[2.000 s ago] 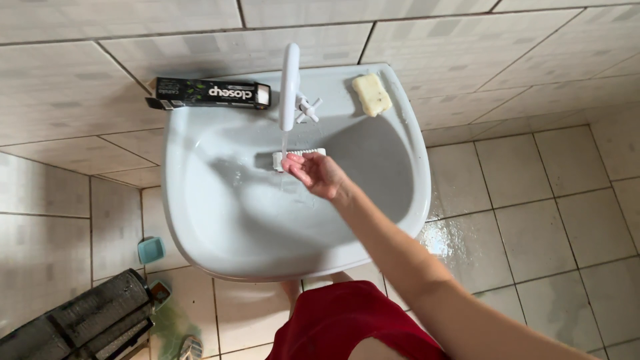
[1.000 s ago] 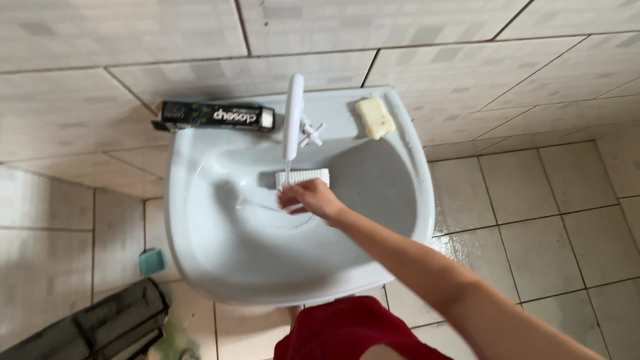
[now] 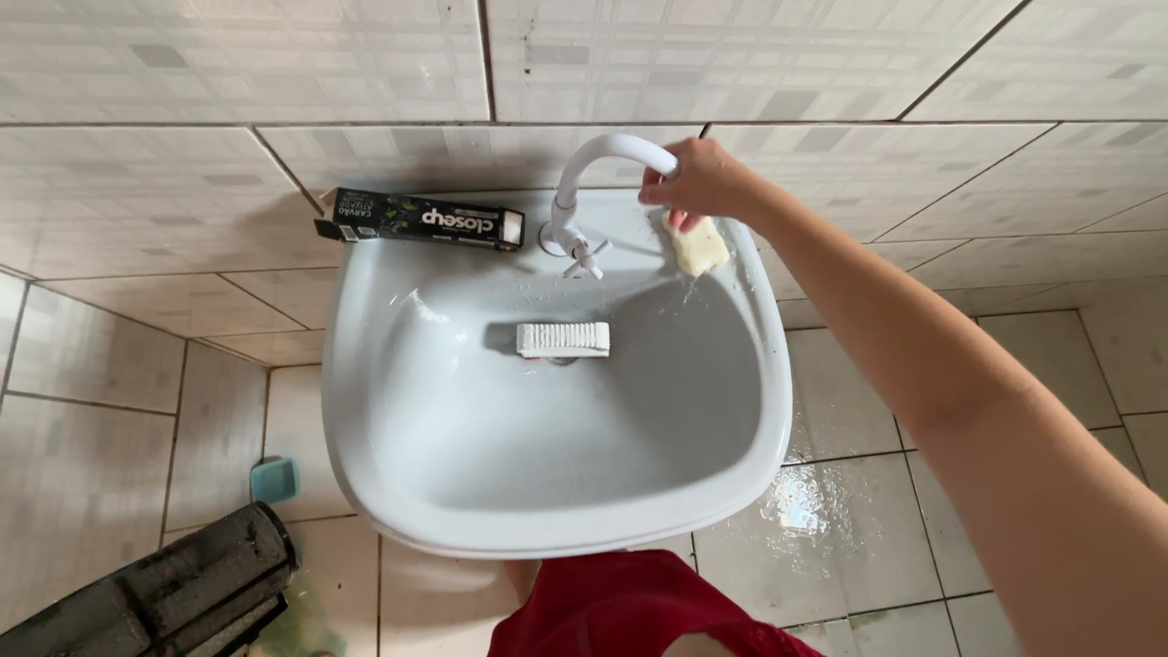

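My right hand (image 3: 701,182) reaches in from the right, its fingers closed around the tip of the white faucet spout (image 3: 607,146). The spout points to the right, and its cross-shaped handle (image 3: 587,259) is at the base. Just below my fingers, a pale yellow bar of soap (image 3: 701,250) lies on the back right ledge of the sink (image 3: 557,534); whether a fingertip touches it I cannot tell. A white ribbed brush or block (image 3: 562,339) lies in the basin by the drain. My left hand is out of view.
A black Closeup toothpaste box (image 3: 424,219) lies on the back left ledge against the tiled wall. On the floor at the left are a light blue plastic dish (image 3: 275,480) and a dark, dirty plastic object (image 3: 155,584). The floor tiles (image 3: 803,511) at the right are wet.
My right hand has moved from over the basin to the spout tip at the back right. The spout, which pointed forward over the basin, has swung to the right.
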